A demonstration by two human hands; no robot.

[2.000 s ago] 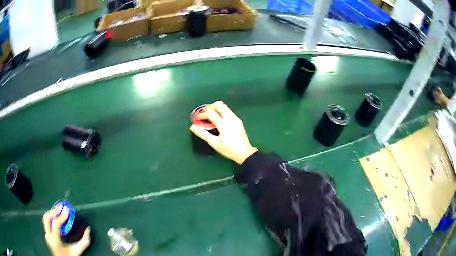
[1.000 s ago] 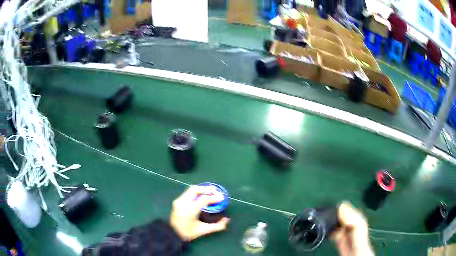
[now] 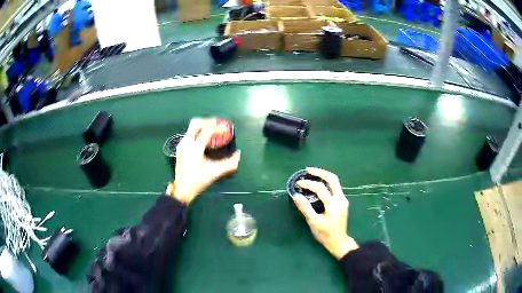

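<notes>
My left hand [image 3: 200,157] is around a black cylindrical speaker unit [image 3: 222,140] whose top glows red, at the centre left. My right hand [image 3: 326,212] is on a standing black unit [image 3: 302,186], fingertips on its top, whose rim shows no bright glow. A small jar with yellowish liquid [image 3: 242,230] and a white stick in it stands between my forearms. Another unit [image 3: 171,146] stands partly hidden behind my left hand.
A unit lies on its side [image 3: 286,128] beyond my hands. Several others stand or lie left and right. White cables [image 3: 17,209] and a white tub [image 3: 14,272] are at left, cardboard [image 3: 503,229] at right. Open boxes [image 3: 254,35] stand on the far line.
My left hand has moved from the blue-lit unit to a red-lit one further back. My right hand has gone from a tilted unit to an upright one. The view has turned.
</notes>
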